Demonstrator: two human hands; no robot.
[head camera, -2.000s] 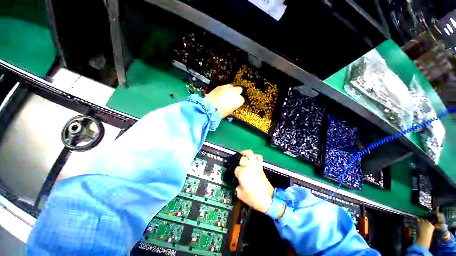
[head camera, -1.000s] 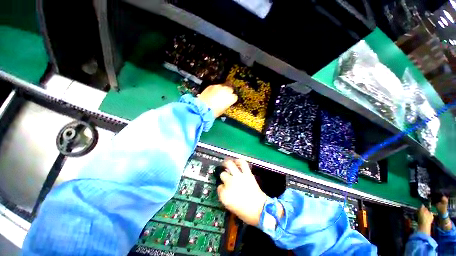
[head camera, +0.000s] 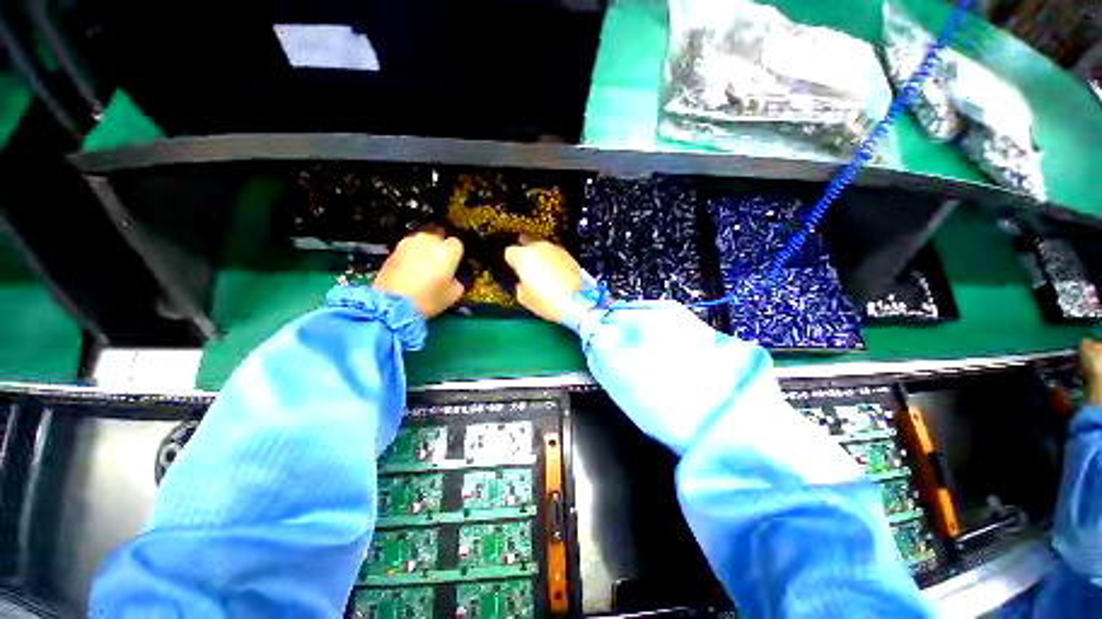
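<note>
My left hand (head camera: 423, 273) is at the left side of the bin of yellow components (head camera: 505, 203), fingers curled down over its edge. My right hand (head camera: 546, 276) is at the lower right part of the same bin, fingertips wearing dark covers. What either hand's fingertips hold is hidden. Below them, a black pallet with small green circuit boards (head camera: 496, 489) lies on the conveyor, partly covered by my left sleeve. An orange bar (head camera: 555, 522) runs along its right edge.
Bins of brown-silver parts (head camera: 363, 203), dark capacitors (head camera: 641, 239) and blue capacitors (head camera: 786, 284) stand under the shelf edge (head camera: 363, 150). A blue coiled cord (head camera: 834, 194) crosses at right. A second pallet (head camera: 888, 453) and another person's sleeve (head camera: 1079, 484) are at right.
The view has turned and levelled. My right hand has moved from the pallet's upper right edge up to the yellow bin. My left hand has stayed by that bin.
</note>
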